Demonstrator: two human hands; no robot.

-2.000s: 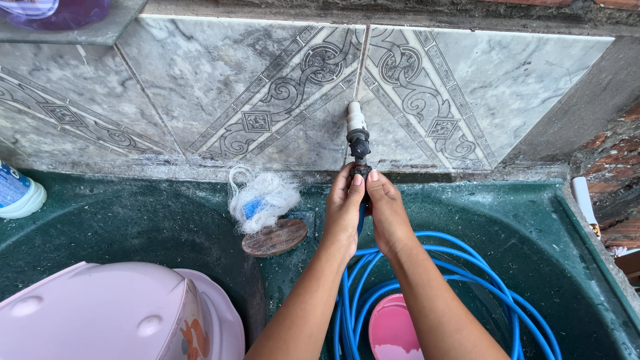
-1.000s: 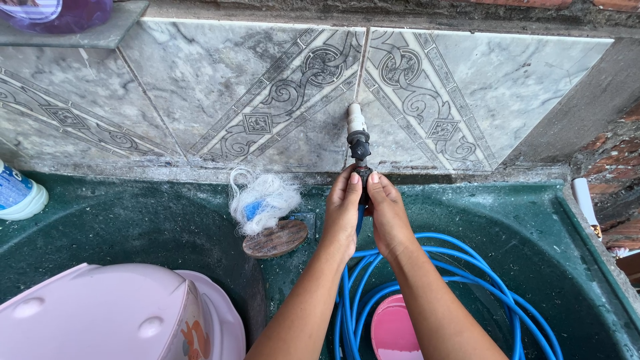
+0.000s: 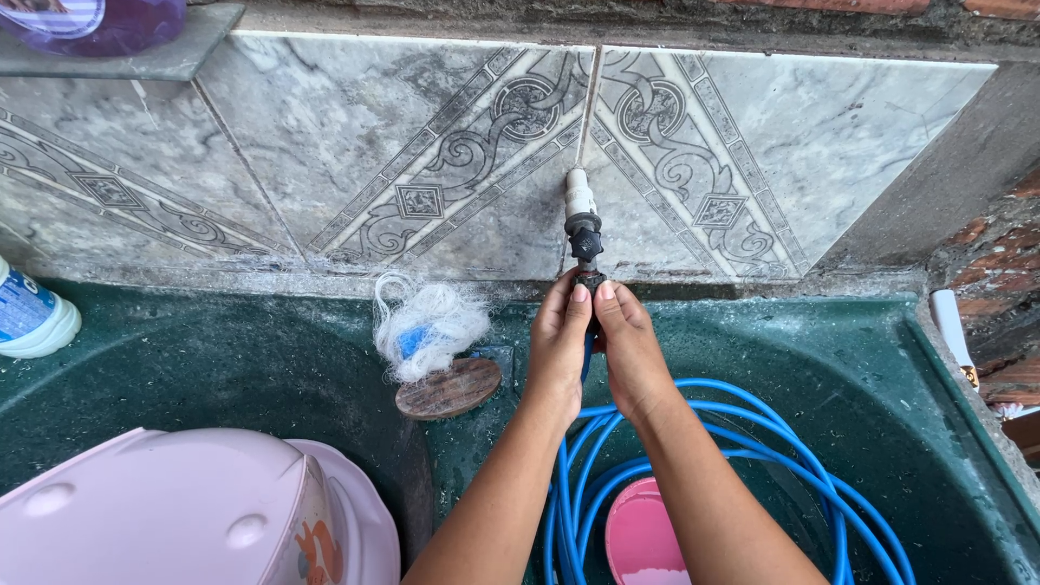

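A black faucet on a white pipe fitting sticks out from the tiled wall. Both my hands grip the dark hose connector at its outlet, my left hand from the left side and my right hand from the right, thumbs side by side on top. From between my palms the blue hose runs down and lies coiled in the right basin of the green sink. My fingers hide most of the connector and the joint.
A white mesh scrubber and a wooden-backed brush rest on the divider between basins. The left basin holds a pink plastic tub; a pink bowl lies amid the coils. A white bottle stands at left, and a purple bottle on the shelf.
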